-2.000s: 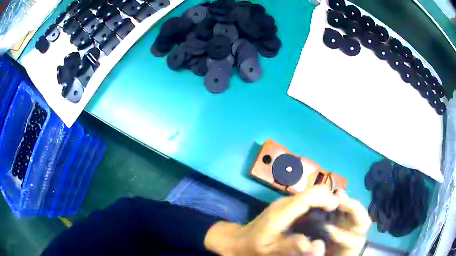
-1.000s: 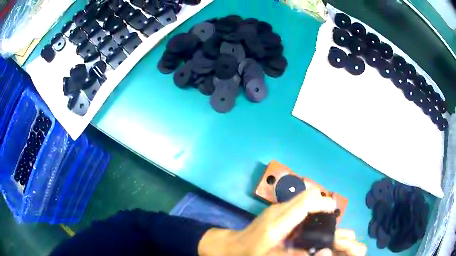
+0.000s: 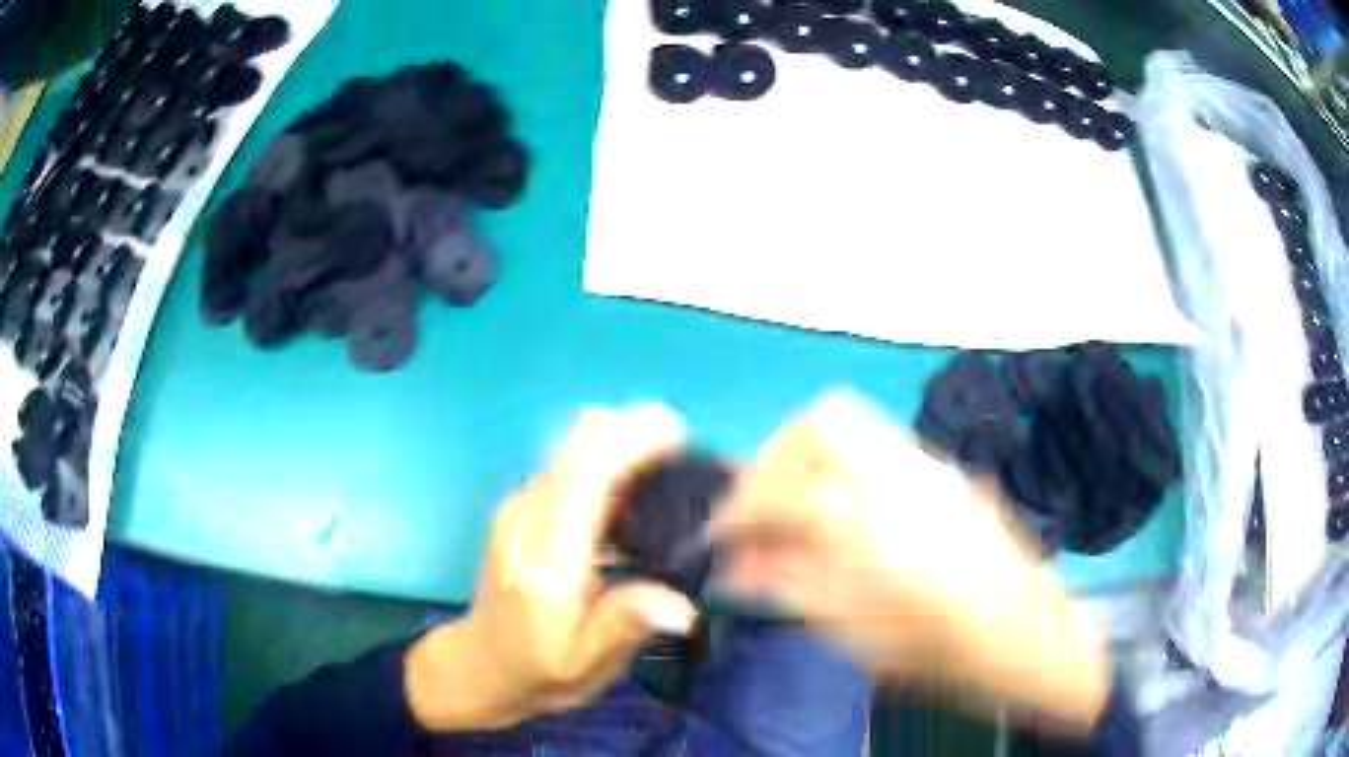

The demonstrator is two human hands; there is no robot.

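Note:
My left hand (image 3: pixel 555 592) holds a dark round part (image 3: pixel 673 518) between thumb and fingers, above the bench's near edge. My right hand (image 3: pixel 903 555) is blurred, with its fingertips at the part's right side; whether they grip anything cannot be told. The part's face is blurred and partly covered by fingers. A loose heap of thin black discs (image 3: pixel 382 328) lies at the upper left, and another heap (image 3: pixel 1102 444) lies right of my right hand. The orange-brown fixture is not visible.
Rows of glossy black parts (image 3: pixel 743 71) lie on a white sheet (image 3: pixel 873 252) at the back. Another sheet (image 3: pixel 122 399) at left is crowded with black pieces. Crinkled clear plastic (image 3: pixel 1206 444) edges a tray of parts at right. Blue crates (image 3: pixel 163 651) stand below left.
The view has swung right, so the heaps and sheets sit further left. The hands have come apart somewhat, the left one showing the round part. The fixture is no longer seen.

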